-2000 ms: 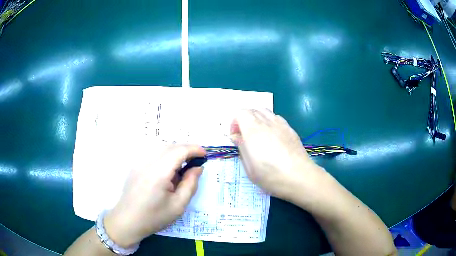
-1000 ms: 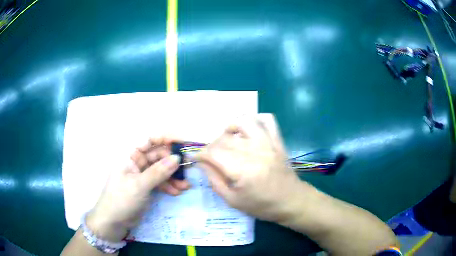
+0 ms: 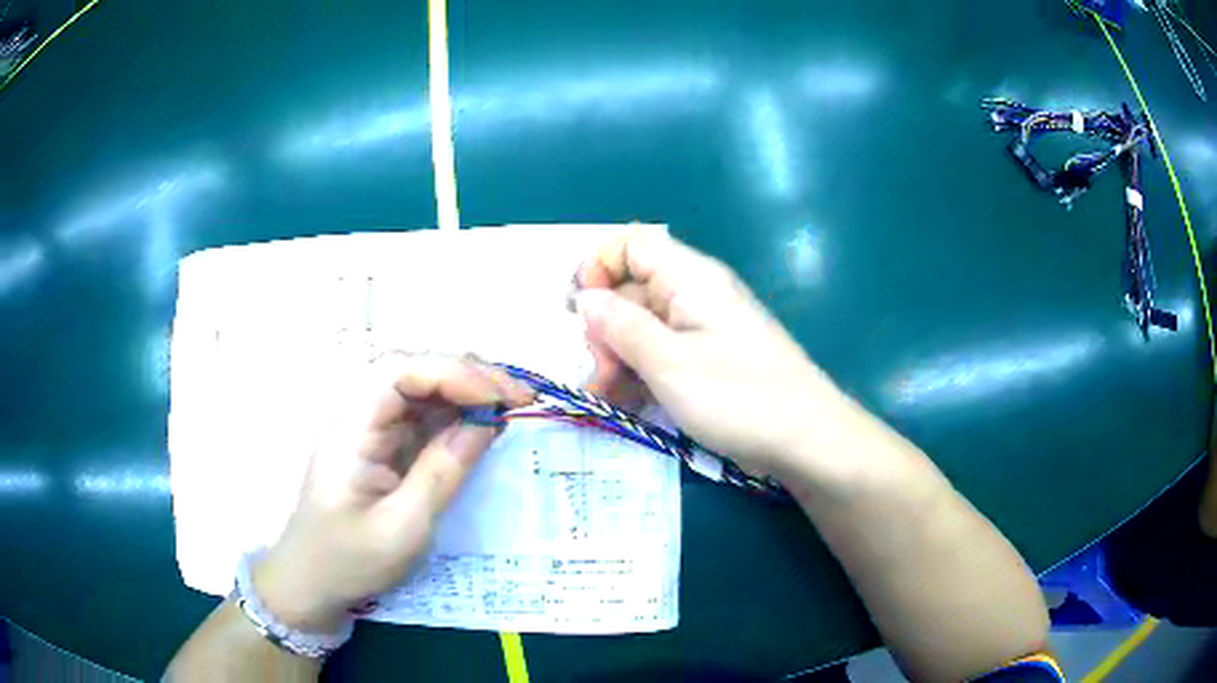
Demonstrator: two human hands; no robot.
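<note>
My left hand (image 3: 400, 467) pinches the left end of a wire harness (image 3: 641, 427) between thumb and fingers; a small dark connector housing (image 3: 481, 415) shows at the fingertips. The harness slants down to the right, with a white band near its right part, and passes under my right wrist; its far end is hidden. My right hand (image 3: 583, 296) is raised above the harness, thumb and index finger together on a tiny greyish piece, too small to name for sure. The white wiring drawing (image 3: 267, 400) lies flat under both hands.
Another wire harness (image 3: 1134, 240) lies bent on the green bench (image 3: 854, 200) at the far right. Yellow-white tape (image 3: 442, 120) runs behind the drawing. Wires show at the top right corner. A dark shape, perhaps a person's clothing (image 3: 1161, 574), is at the lower right edge.
My right hand has lifted away from the connector. The harness has tilted down to the right, bringing its white band into view. The view has shifted slightly.
</note>
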